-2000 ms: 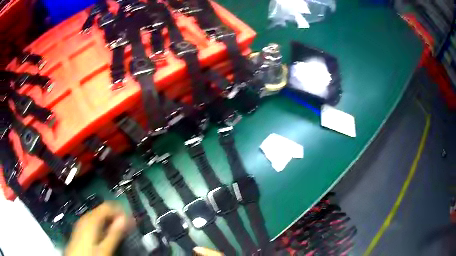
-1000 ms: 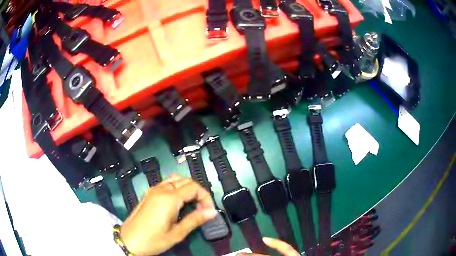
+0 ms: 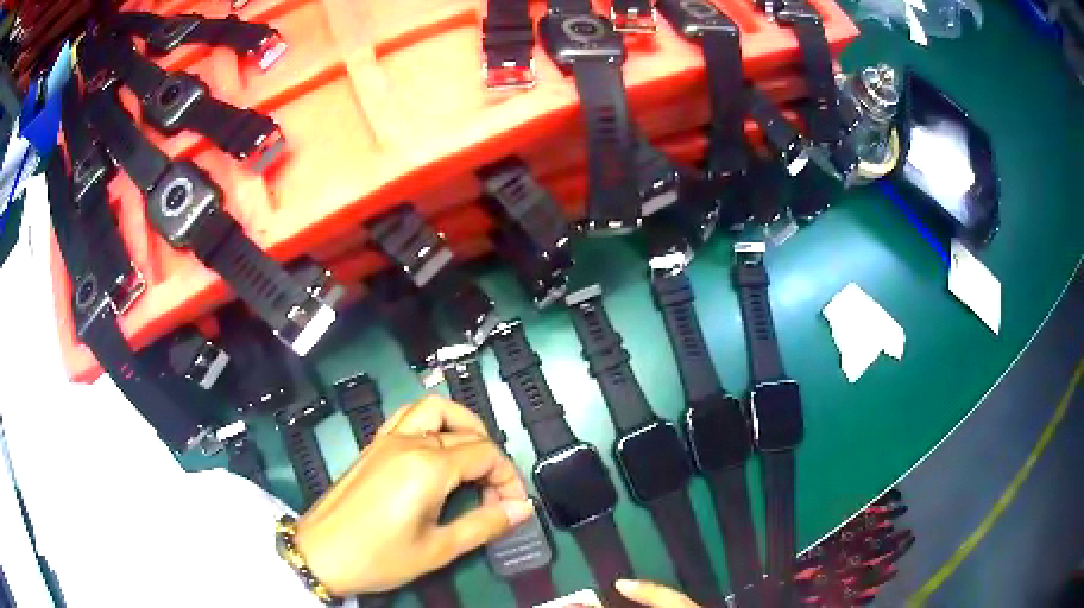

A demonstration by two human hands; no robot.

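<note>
Several black smartwatches lie in a row, glossy screens up, like this watch point(image 3: 575, 485). My left hand point(image 3: 410, 505) reaches in from the left, its thumb and finger pinched at the upper edge of a pale grey film point(image 3: 520, 549) on a watch screen. The film shows faint printed lines. My right hand point(image 3: 651, 595) shows only as a fingertip at the bottom edge; the rest is cut off. A white card or cloth point(image 3: 571, 600) lies beside it, partly out of the picture; its hold is not visible.
A stacked orange-red tray point(image 3: 416, 107) with watches draped over it stands behind the row. At the right are a clear bottle point(image 3: 876, 95), a black tray point(image 3: 951, 160), a white card point(image 3: 975, 287) and white scraps point(image 3: 863, 330). White paper point(image 3: 119, 475) lies at the left.
The view has shifted from two seconds ago. My left hand has moved right to the film-covered watch and stayed there over the last second, shifting slightly. The right fingertip has moved slightly.
</note>
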